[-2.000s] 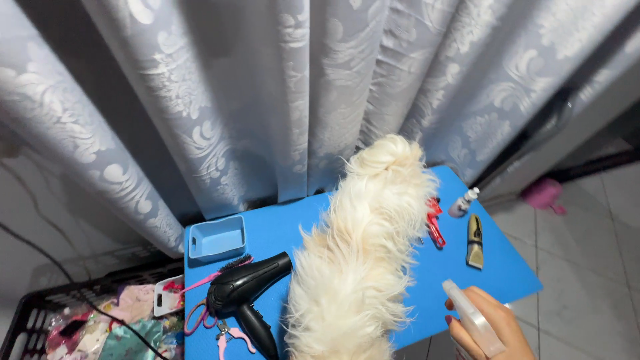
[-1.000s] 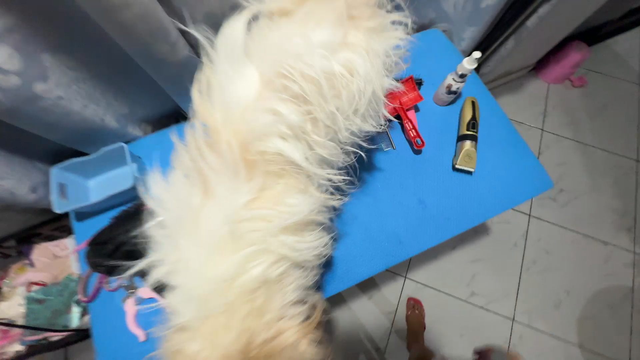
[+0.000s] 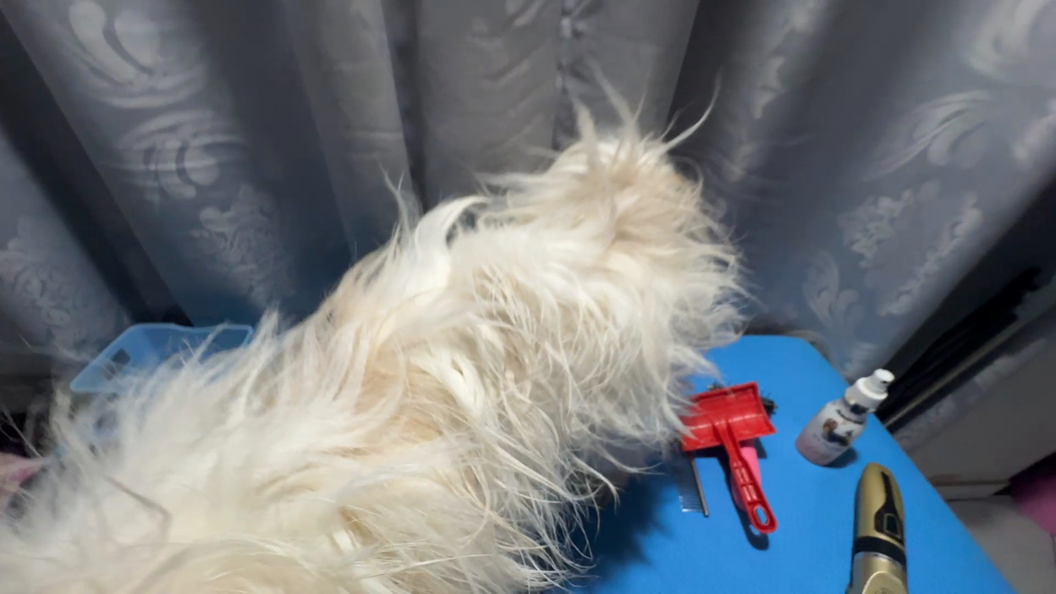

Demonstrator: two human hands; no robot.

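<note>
A long-haired cream-white dog [image 3: 462,355] stands over the blue tabletop [image 3: 792,355] and fills the left and middle of the view. To its right lies a red slicker brush [image 3: 730,421], with a pink handle partly under it and a metal comb [image 3: 693,487] beside it. A pump bottle [image 3: 841,421] with a white top stands upright further right. Near the bottom right is a gold and black hair clipper [image 3: 879,528]. Neither my left hand nor my right hand shows in the head view.
A translucent blue plastic basket [image 3: 157,351] is at the left, partly behind the fur. Patterned grey curtains [image 3: 495,99] hang close behind the dog. The table's right edge slopes down at the lower right, with a pink object [image 3: 1038,499] beyond it.
My right hand, seen two seconds ago with a whitish translucent object in it, is out of view. The view has come much closer to the dog and has tilted up since one second ago.
</note>
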